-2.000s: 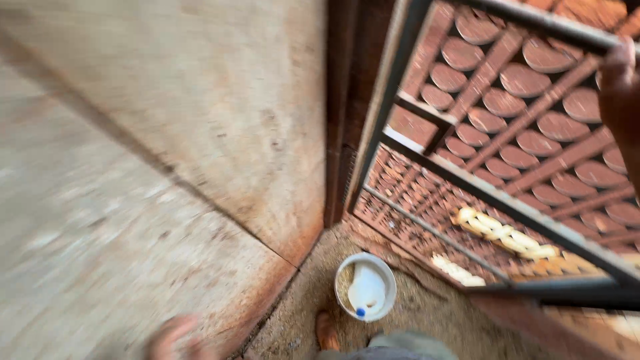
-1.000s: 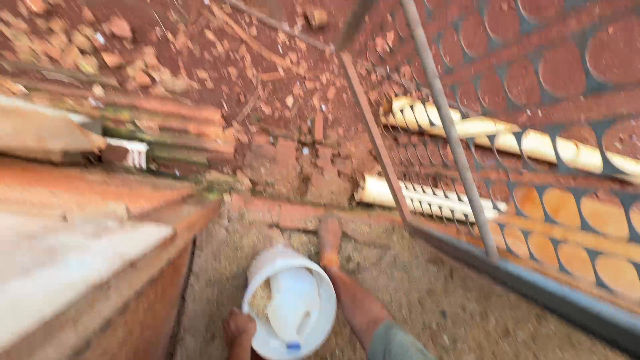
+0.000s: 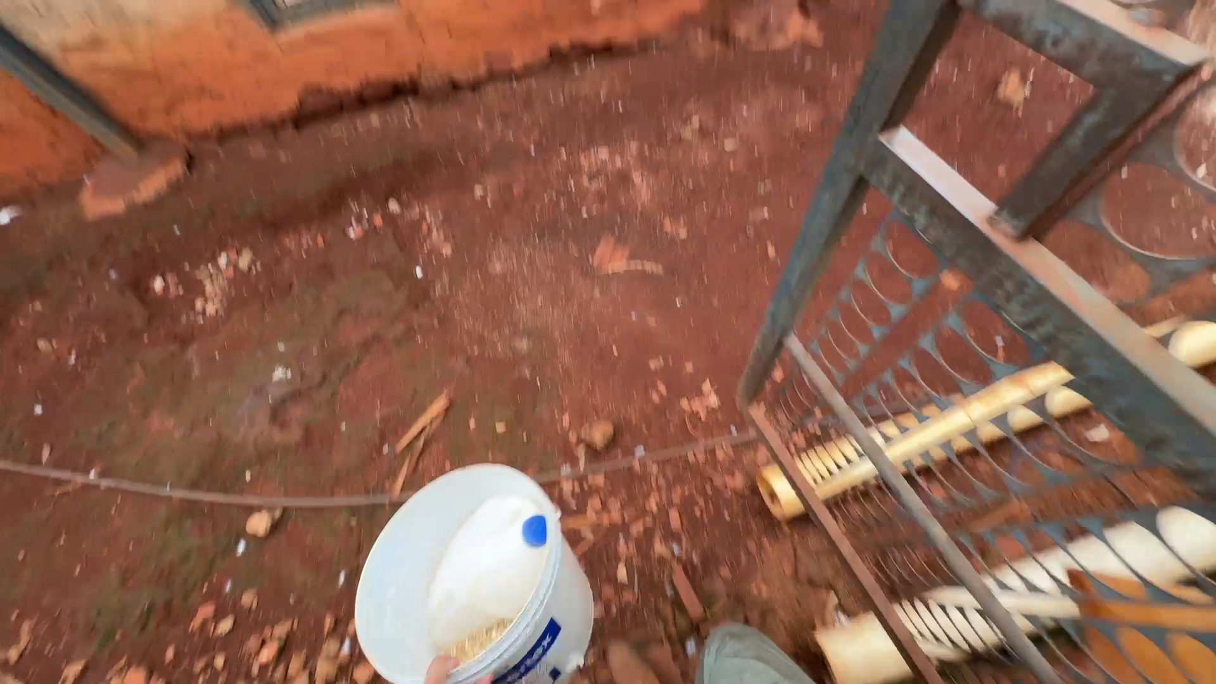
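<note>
At the bottom of the head view, my left hand (image 3: 454,671) shows only as fingertips closed on the near rim of a white plastic bucket (image 3: 572,597). The bucket tilts so that its mouth shows. Inside lie a white plastic container (image 3: 480,570) with a blue cap (image 3: 535,530) and some pale grain-like material (image 3: 478,641). Writing is printed on the bucket's side. My right hand is outside the frame.
On the right stands a metal gate (image 3: 817,256) with a panel of round holes; pale pipes (image 3: 959,418) lie behind it. A thin line (image 3: 285,500) crosses the reddish dirt among stones and sticks. An orange-based wall (image 3: 475,47) runs along the back.
The view has swung forward from the doorway to the open dirt. The bucket, standing on the ground at first, is now carried past the gate. The hand once on the gate has left the view.
</note>
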